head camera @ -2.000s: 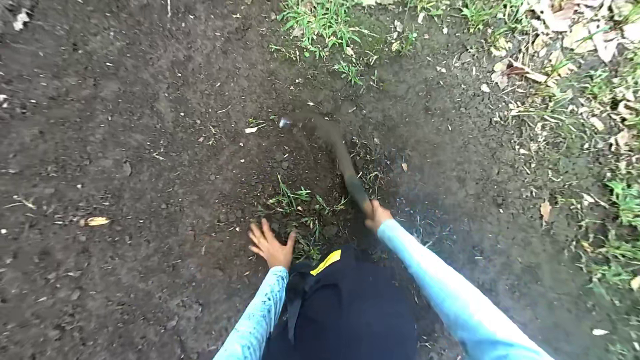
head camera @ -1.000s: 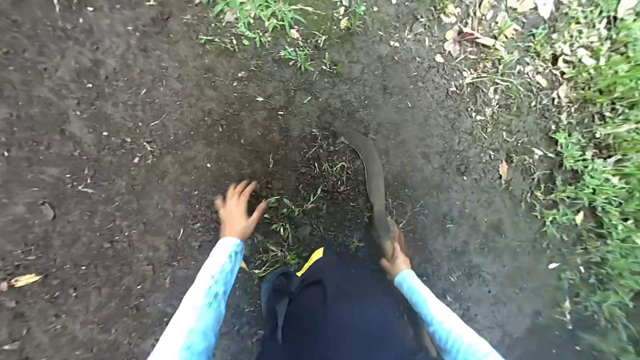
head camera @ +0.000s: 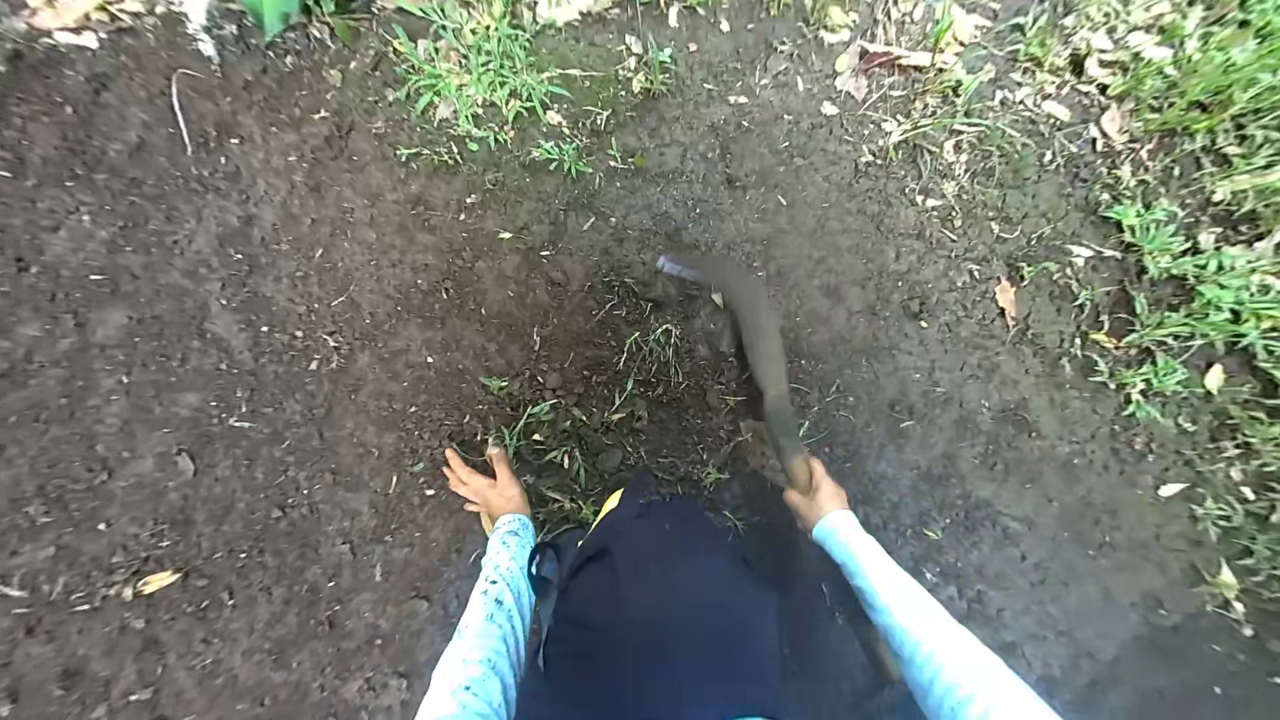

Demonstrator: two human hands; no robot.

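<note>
My right hand (head camera: 817,494) grips the lower end of a long curved blade, which looks like a machete or sickle (head camera: 757,330). The blade is blurred; it reaches up and away from the hand, and its pale tip bends to the left over the soil. Left of it, my left hand (head camera: 490,487) is empty, fingers spread, beside small uprooted-looking weeds (head camera: 565,455). A tuft of dry grass (head camera: 655,350) lies on loose dark soil between the hands and the blade's tip. The hand hides part of the handle.
Bare brown soil (head camera: 250,330) surrounds the hands. A green grass clump (head camera: 480,75) grows at the top, and denser grass with dry leaves (head camera: 1200,290) runs along the right side. My dark-clothed leg (head camera: 660,600) fills the bottom middle. A yellow leaf (head camera: 158,581) lies at the lower left.
The blade has swung in my right hand; its pale tip, seen two seconds ago, was out of sight one second ago and shows again. My left hand remains empty, lower beside the weeds.
</note>
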